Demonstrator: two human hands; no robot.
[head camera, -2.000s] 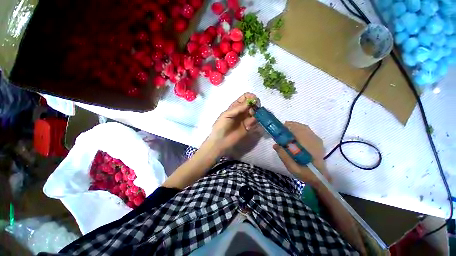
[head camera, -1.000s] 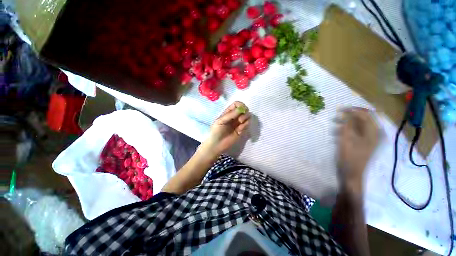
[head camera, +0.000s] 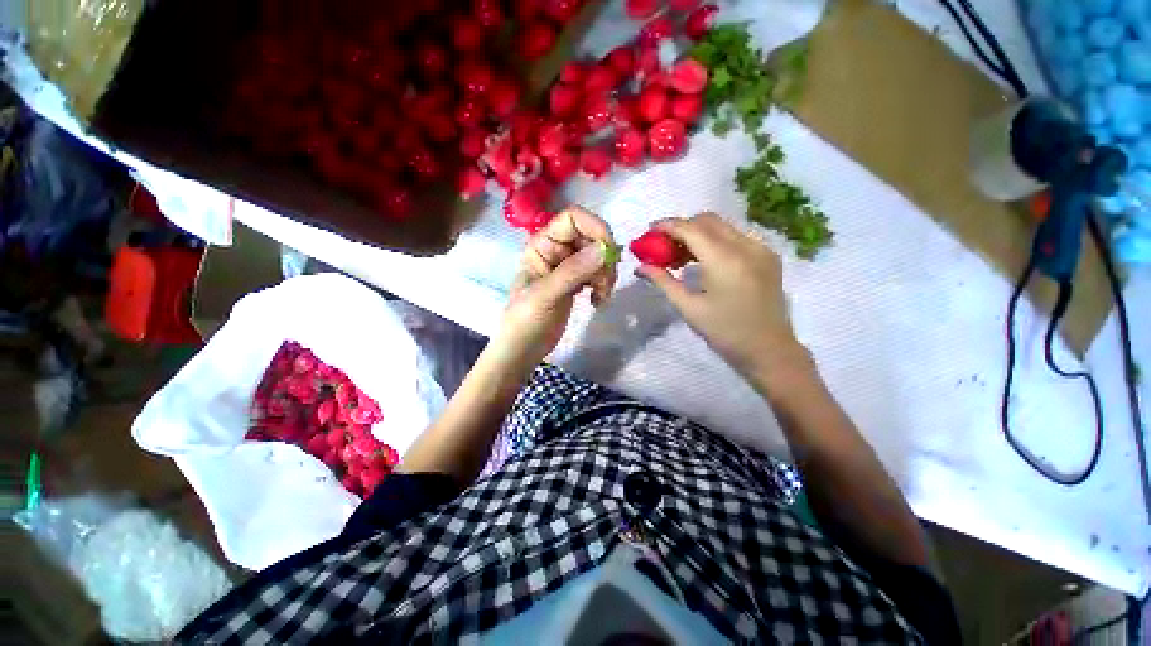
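My left hand pinches a small green leaf cap at its fingertips. My right hand holds a red artificial strawberry between thumb and fingers. The strawberry is just right of the leaf cap, with a small gap between them. The teal glue gun rests with its nozzle end at the translucent cup on the right. Loose red strawberries lie in a heap beyond my hands, with a pile of green leaf caps beside them.
A dark open carton with red fruits stands at the upper left. A white bag holding red fruits is below the table edge. A cardboard sheet, a looping black cord and light blue balls are on the right.
The glue gun has gone from my right hand to the cup on the right. My right hand has come back to the middle and now holds a strawberry. My left hand still holds the leaf cap.
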